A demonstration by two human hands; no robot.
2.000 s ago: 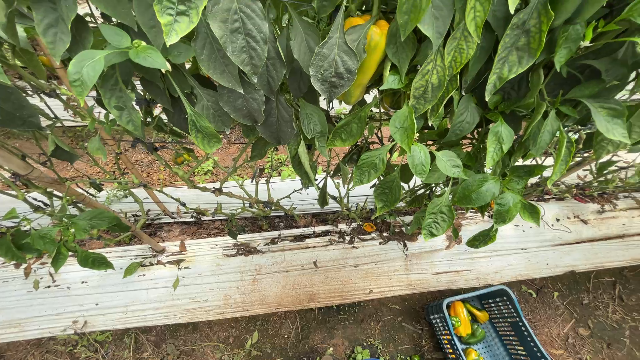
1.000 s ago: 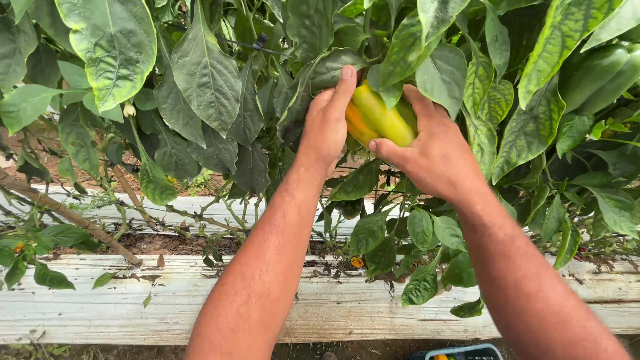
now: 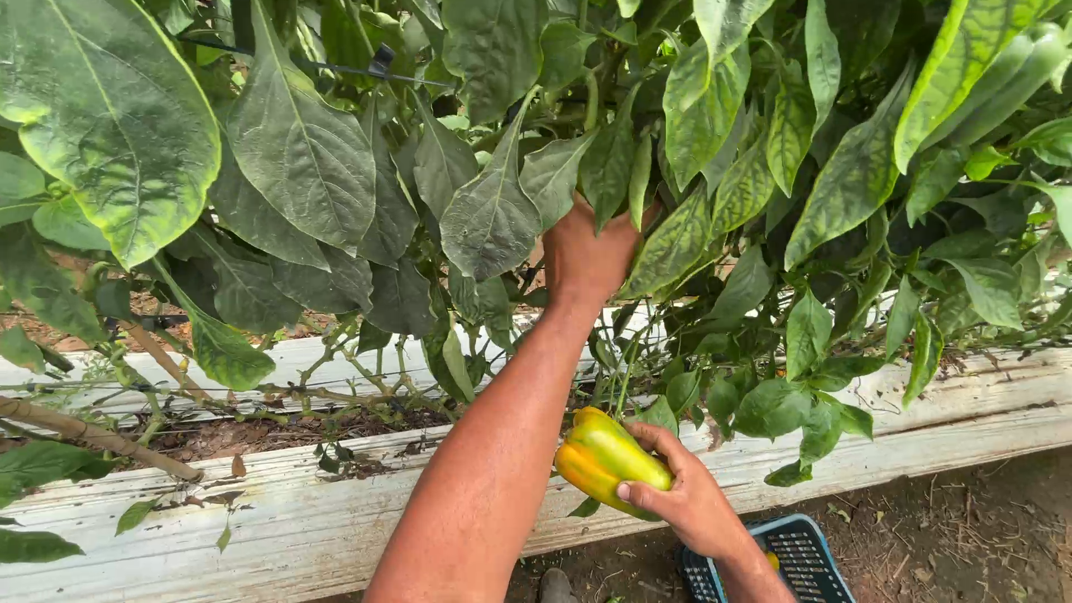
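A yellow-green bell pepper (image 3: 610, 459) is held in my right hand (image 3: 682, 494), low in front of the white plastic-covered bed edge. The thumb lies on the pepper's near side and the fingers curl around its right end. My left hand (image 3: 589, 251) reaches up into the pepper plant's foliage (image 3: 494, 213). Leaves cover its fingers, so what they touch is hidden. Below my right forearm stands a blue plastic crate (image 3: 808, 557), partly cut off by the frame's lower edge, with a bit of something yellow inside.
The white plastic-covered bed (image 3: 276, 536) runs across the view below the plants. Brown stakes (image 3: 92, 435) lean at the left. A thin line with a dark clip (image 3: 381, 60) crosses the upper left. A green pepper (image 3: 1005, 84) hangs at the upper right. A shoe tip (image 3: 555, 586) shows at the bottom.
One second ago both hands were around the pepper among the leaves. The right hand has moved down with the pepper in it, while the left has gone in among the leaves.
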